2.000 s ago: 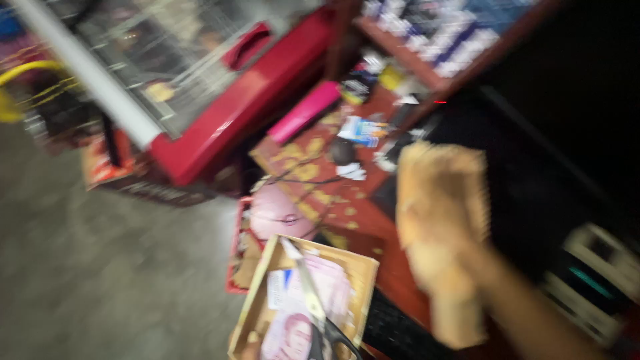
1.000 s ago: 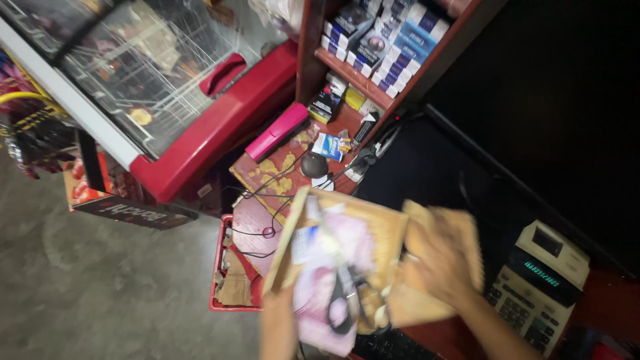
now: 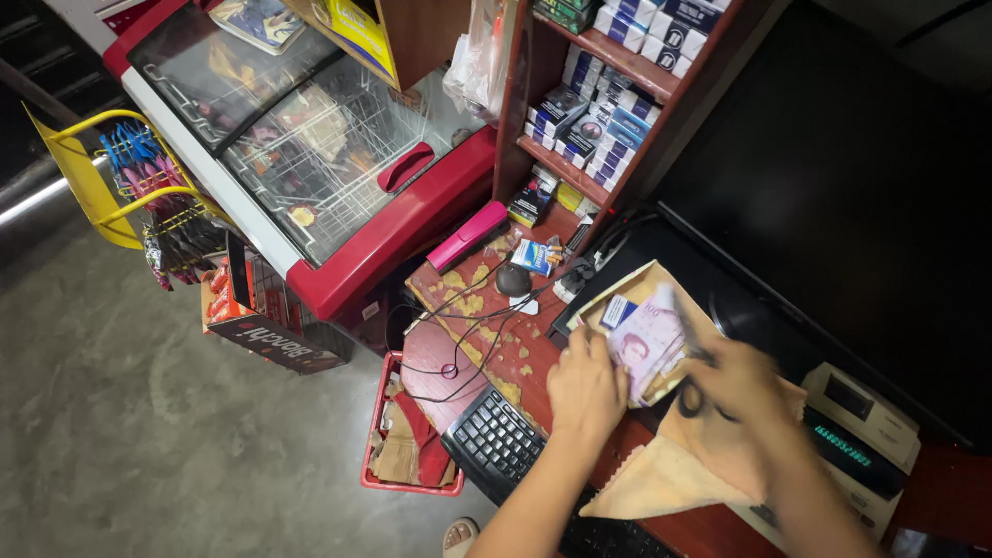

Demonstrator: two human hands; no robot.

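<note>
A shallow open box (image 3: 701, 302) holding pink banknotes (image 3: 647, 339) and a small white-and-blue pack (image 3: 617, 311) rests at the right of the counter. My left hand (image 3: 587, 380) grips the box's near-left edge, its fingers by the notes. Over the box's right side, my right hand (image 3: 732, 376) is closed on a pair of scissors (image 3: 692, 399) with dark handles; motion blurs the hand and blades. A peach-coloured cloth (image 3: 690, 473) lies below the box, partly under my right forearm.
A black keyboard (image 3: 496, 442) hangs over the counter edge near my left forearm. Cables, a dark mouse (image 3: 513, 280) and a cigarette pack (image 3: 532, 256) lie farther back. A cash register (image 3: 860, 434) and large dark screen (image 3: 837, 201) stand right; a red-rimmed freezer (image 3: 387, 232) stands left.
The box has moved up and right onto the counter area by the screen. The cloth, under my right hand before, now lies below the box, and that hand holds the scissors that lay in the box.
</note>
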